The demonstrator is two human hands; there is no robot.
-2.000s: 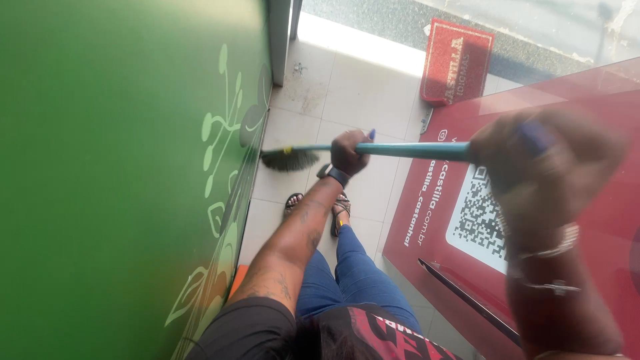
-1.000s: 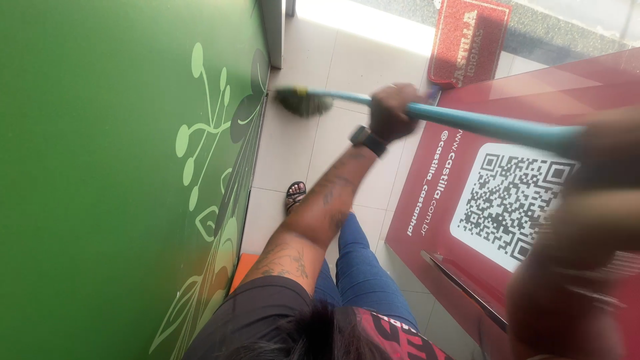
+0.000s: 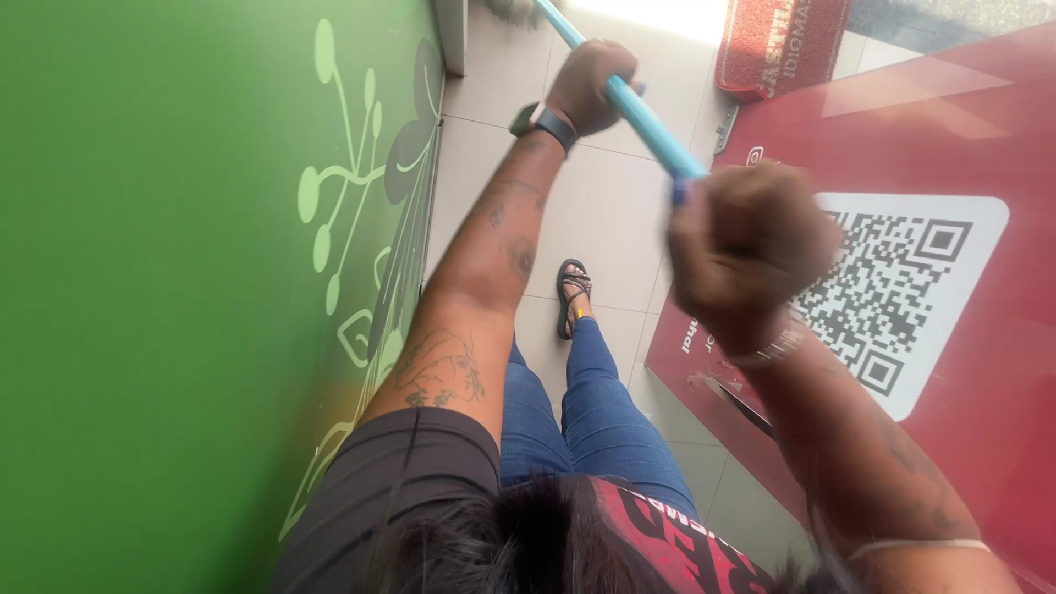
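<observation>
A light blue broom handle (image 3: pixel 652 128) runs slantwise from the top edge toward the centre right. My left hand (image 3: pixel 592 87), with a dark watch on its wrist, is closed around the handle's middle. Nearer to me, my right hand (image 3: pixel 747 247) grips the upper end; it is blurred and wears a bracelet. The broom's bristles (image 3: pixel 513 10) show only in part at the top edge, over the tiled floor (image 3: pixel 619 198).
A green wall (image 3: pixel 165 289) with a plant pattern stands at the left. On the right is a red panel (image 3: pixel 973 132) with a printed code. A red doormat (image 3: pixel 780 45) lies at the top right. My sandalled foot (image 3: pixel 575 289) is on the floor.
The broom's bristles have moved farther off, toward the top edge, and the handle has turned to a steeper slant. My left hand has moved up with it; both hands stay on the handle.
</observation>
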